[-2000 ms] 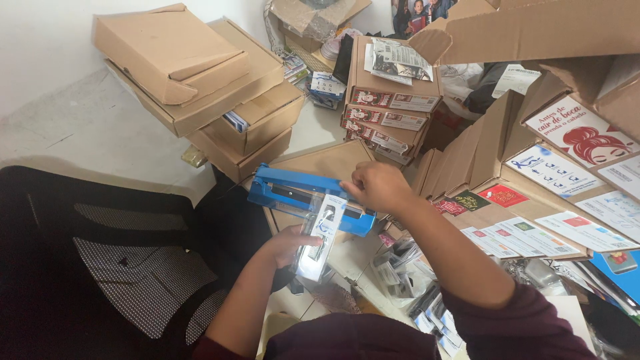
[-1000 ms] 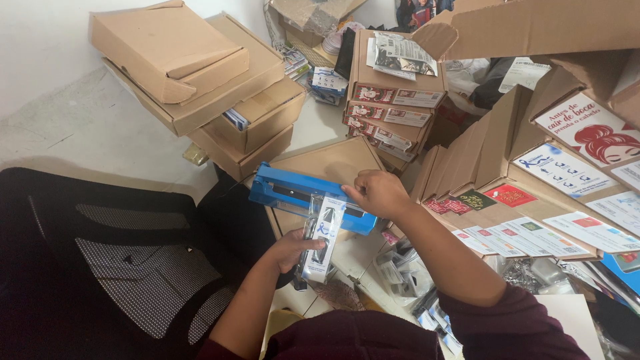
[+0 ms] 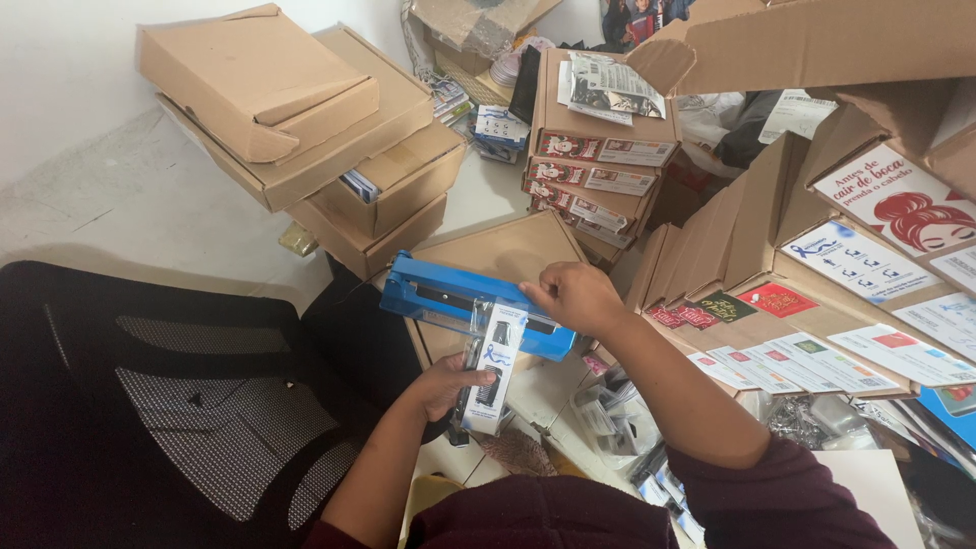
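My left hand (image 3: pixel 450 385) holds a clear plastic packet (image 3: pixel 494 366) with a printed white card and what looks like a black comb in it. The packet's upper end lies over the middle of a blue impulse bag sealer (image 3: pixel 465 293). My right hand (image 3: pixel 576 297) is curled at the sealer's right end, its fingertips on the blue arm or close above it; whether they grip it cannot be told. Under the sealer lies a flat cardboard box (image 3: pixel 526 240).
Cardboard boxes (image 3: pixel 259 76) are stacked at the upper left. More boxes with printed labels (image 3: pixel 602 149) stand behind the sealer, and a row of cartons (image 3: pixel 755 221) fills the right. A black mesh chair (image 3: pixel 221 396) is at the left. Plastic packets (image 3: pixel 618 419) lie below my right forearm.
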